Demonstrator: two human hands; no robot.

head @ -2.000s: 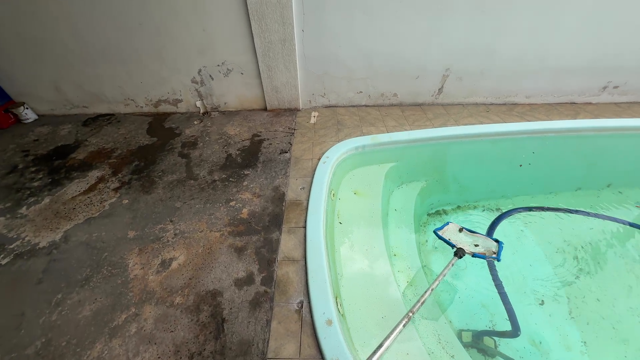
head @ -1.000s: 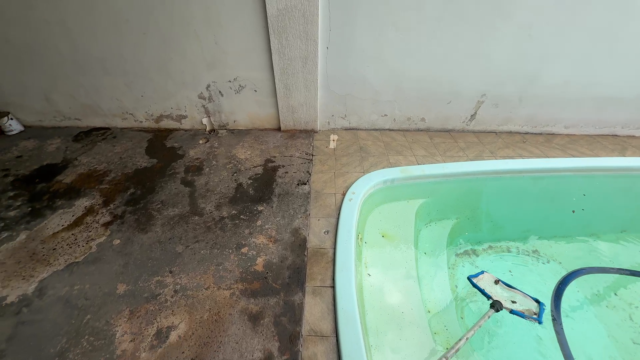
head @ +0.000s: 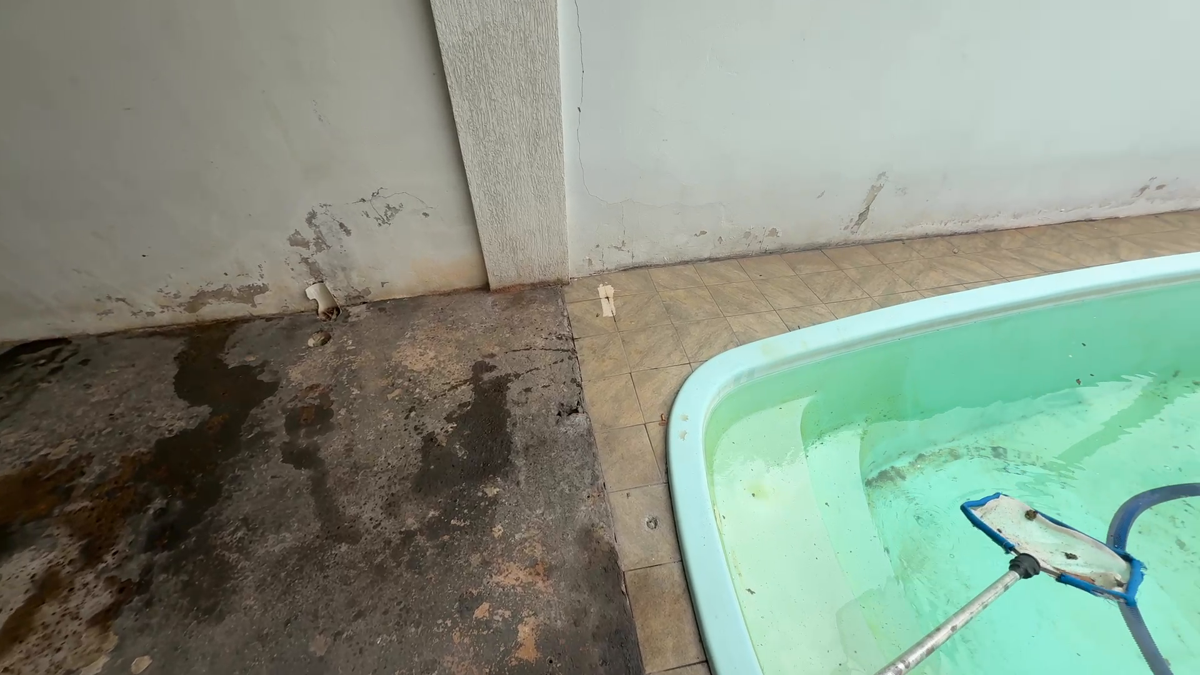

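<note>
Neither of my hands shows in the head view. A pool brush head (head: 1050, 548), white with a blue edge and dark bits of debris on it, is at the lower right over the greenish pool water. Its metal pole (head: 956, 626) runs down to the bottom edge of the view, so whatever holds the pole is out of sight. A dark blue hose (head: 1128, 520) curves behind and beside the head and continues past the right and bottom edges.
The light blue pool rim (head: 689, 469) curves around pale steps (head: 764, 525). Beige tiles (head: 647, 459) border it. Stained concrete (head: 403, 487) lies to the left. A white wall (head: 844, 112) and a textured pillar (head: 506, 141) stand behind, with a short white pipe (head: 323, 298) at the wall's foot.
The view has swung and shifted. The brush head has turned against the pool, its right end now pointing lower. A yellowish-green object beside the hose, visible two seconds ago, is outside the view.
</note>
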